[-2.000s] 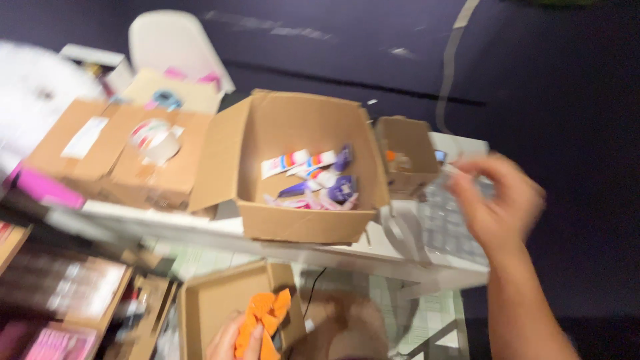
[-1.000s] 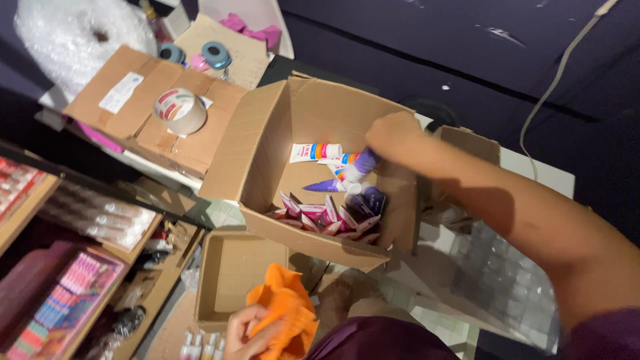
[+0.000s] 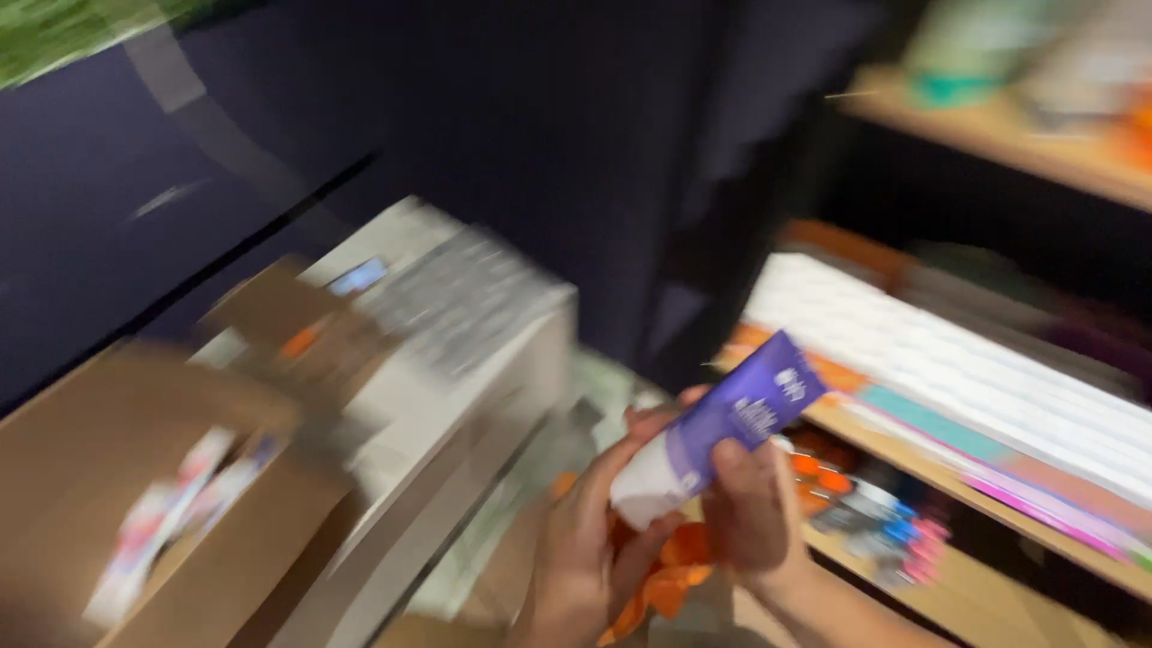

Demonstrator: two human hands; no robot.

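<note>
A purple and white squeeze tube [image 3: 720, 432] lies tilted between my two hands, its flat purple end up and to the right. My left hand [image 3: 598, 531] grips the white end and also has a crumpled orange cloth-like piece [image 3: 670, 571] beneath it. My right hand [image 3: 756, 504] holds the tube's purple part from the right, thumb on its front. At the left, an open cardboard box [image 3: 180, 396] contains several white, red and blue tubes [image 3: 153, 531], blurred.
A small cardboard box [image 3: 288, 315], a phone-like object [image 3: 358, 275] and clear plastic wrap [image 3: 459, 297] are on the white table [image 3: 432, 423]. Wooden shelves [image 3: 900, 459] with packed goods stand at the right; a dark wall rises behind.
My right hand has come out of the cardboard box and now holds the purple tube together with my left hand. The view has swung to the right.
</note>
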